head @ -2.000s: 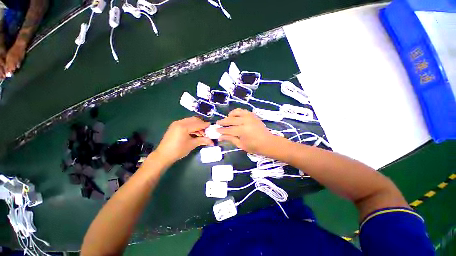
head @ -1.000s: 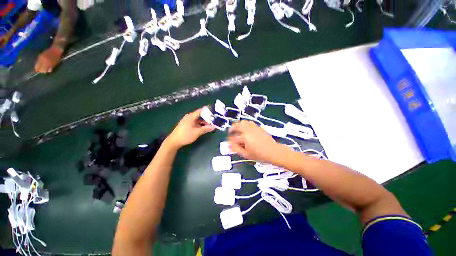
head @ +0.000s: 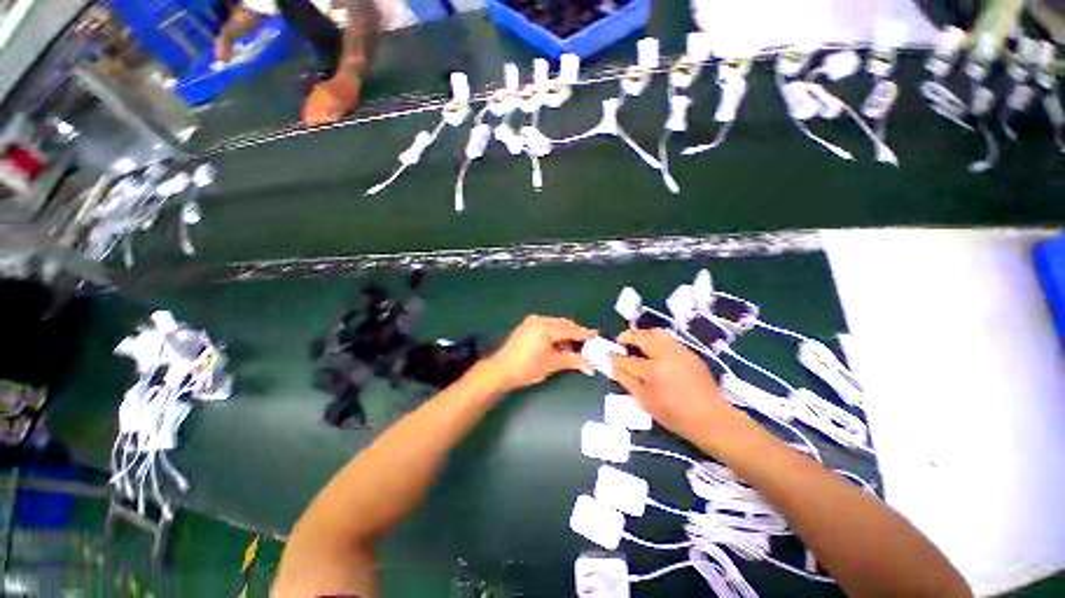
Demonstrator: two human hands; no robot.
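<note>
My left hand [head: 547,350] and my right hand [head: 656,371] hold one white adapter [head: 603,355] between their fingertips; the fingers hide part of it, so I cannot tell whether its cover is fully closed. Below it, several closed adapters [head: 605,442] lie in a column with cords running right. Above and right of my hands, open cases with raised white covers [head: 681,301] and dark pads [head: 733,311] lie on the bench. Coiled white cables [head: 827,415] lie to their right.
Dark pads [head: 376,339] lie piled left of my hands, with bundled white adapters [head: 173,386] farther left. A white sheet [head: 934,409] lies right. Across the metallic strip [head: 526,255], more open adapters line the belt. A co-worker's hand [head: 332,98] and a blue bin [head: 572,44] are beyond.
The view has swung left and up, shifting the bench contents right and down. The open case my left hand touched is now a white adapter held in both hands. My right hand has joined my left.
</note>
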